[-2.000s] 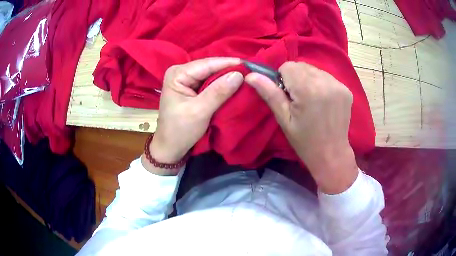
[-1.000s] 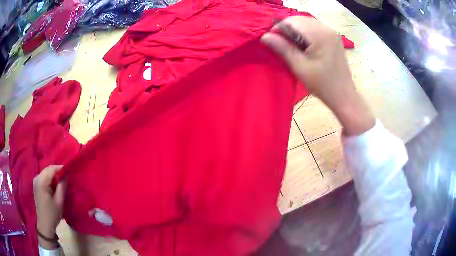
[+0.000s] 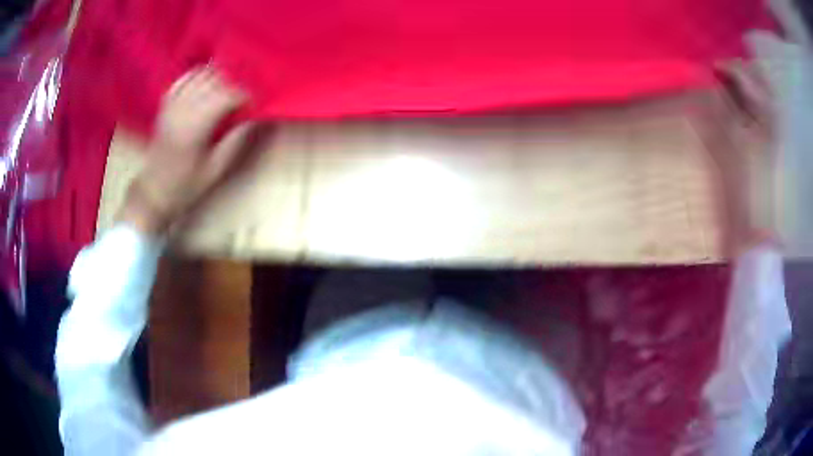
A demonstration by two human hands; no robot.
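A red shirt (image 3: 463, 62) is stretched wide across the far part of the pale wooden tabletop, its near edge almost straight. My left hand (image 3: 192, 125) is at the left end of that edge, fingers bent on the cloth. My right hand (image 3: 749, 102) is at the right end, blurred, with the cloth edge at its fingers. A small dark shape shows at my right hand, too blurred to identify. Neither the shirt's logo nor its buttons can be made out.
The pale wooden tabletop (image 3: 535, 196) has its front edge before my body. Shiny clear plastic (image 3: 31, 151) over red goods lies at the far left. An orange-brown wood surface (image 3: 201, 329) is below at left. Dark red goods under plastic (image 3: 651, 329) are at lower right.
The shirt was bunched at my hands, then held up slanting; now it is spread wide on the table. My hands are far apart at its near edge, and the view looks down again.
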